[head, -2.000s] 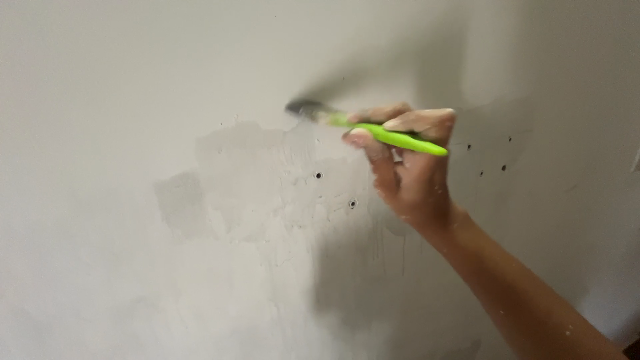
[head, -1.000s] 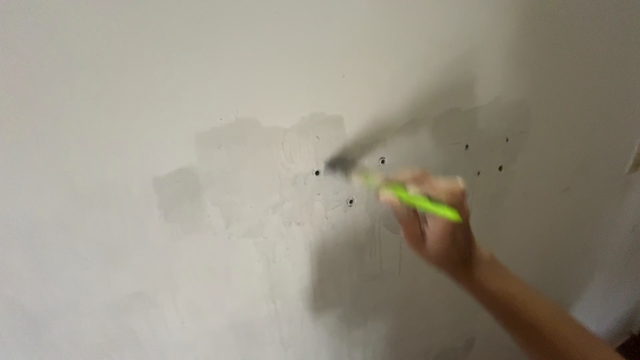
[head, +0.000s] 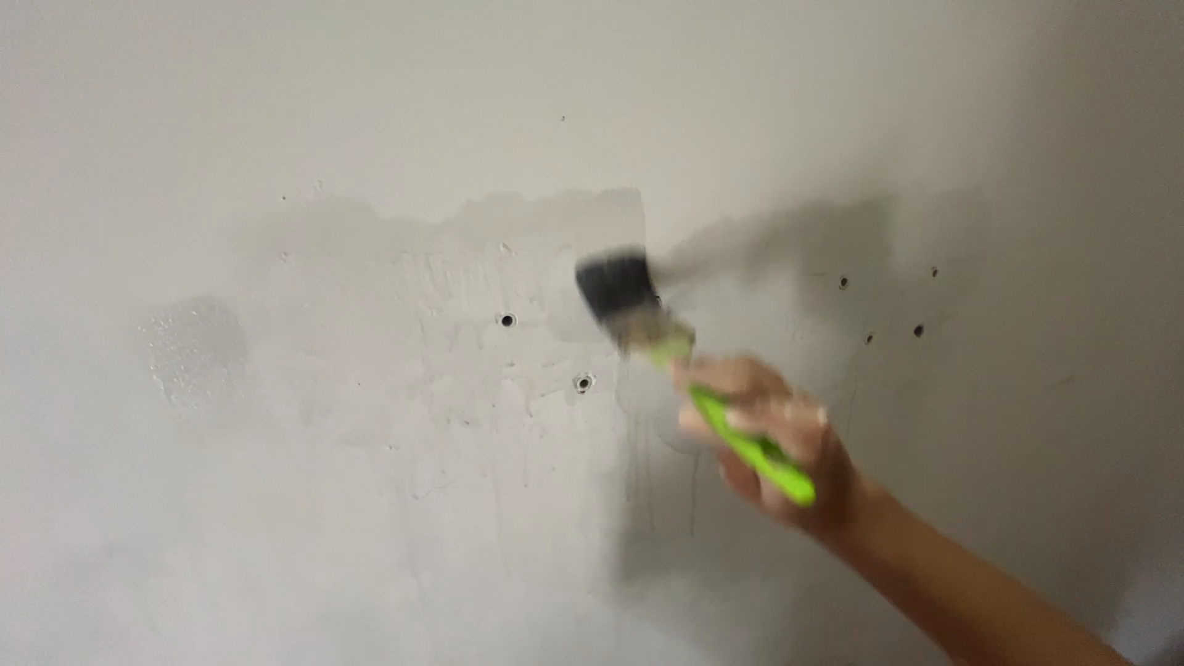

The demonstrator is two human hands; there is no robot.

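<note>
My right hand point(head: 777, 435), reaching in from the lower right, grips a flat paintbrush point(head: 754, 444) by its bright green handle. The brush's dark bristles point(head: 618, 287) point up and left against or just in front of a pale painted wall point(head: 462, 92); blur hides whether they touch. Around them the wall bears a damp-looking darker patch point(head: 573, 217) with thin drip marks below it. Two drilled holes with plugs or rims lie left of the brush: one hole point(head: 507, 320) and a lower hole point(head: 583, 382). My left hand is out of view.
Several more small holes, among them one dark hole point(head: 918, 330), dot the wall at the right. A separate glistening wet patch point(head: 194, 351) lies at the left. Shadows of the hand and brush fall across the wall.
The brush head, which pointed left beside the upper holes, now points more steeply up and left. A wet patch edge shows above it. My right hand keeps its hold on the handle.
</note>
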